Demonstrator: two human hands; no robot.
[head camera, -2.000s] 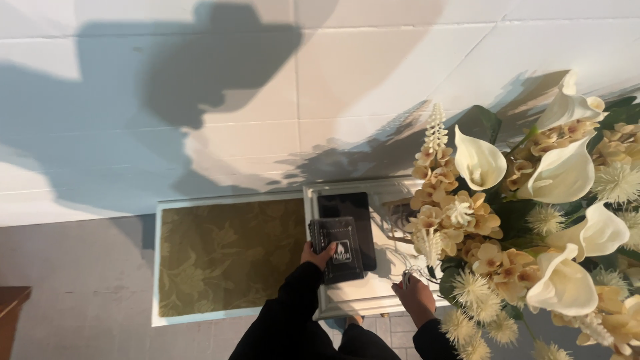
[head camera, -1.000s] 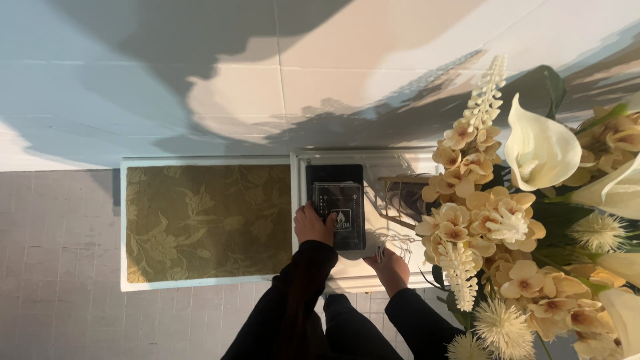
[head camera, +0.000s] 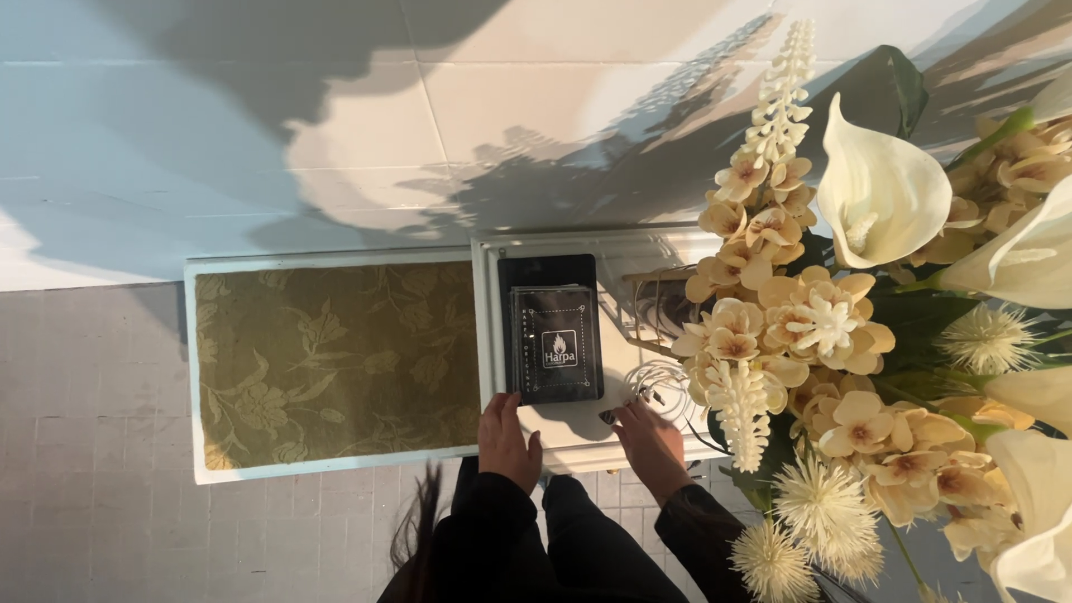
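A black box bearing white print and a flame mark (head camera: 557, 352) lies on a flat black tablet-like item (head camera: 548, 270) at the left of the white cabinet top (head camera: 611, 360). My left hand (head camera: 508, 444) rests at the box's lower left corner, fingers at the cabinet edge; whether it grips anything is unclear. My right hand (head camera: 649, 444) is at the front edge, with a small dark object (head camera: 607, 415) at its fingertips. Just beyond those fingers lies a coiled white cable (head camera: 666, 385). A gold wire-framed holder (head camera: 645, 310) stands partly hidden behind the flowers.
Artificial calla lilies (head camera: 888, 184) and beige blossoms (head camera: 737, 327) fill the right side, overhanging the cabinet. Left of it is a white-framed panel with olive floral fabric (head camera: 335, 360). A pale wall (head camera: 352, 126) runs behind; grey floor tiles (head camera: 100, 435) lie below.
My left hand has drawn back from the top of the black box to its lower left corner. The right hand stays near the coiled cable. The view has shifted.
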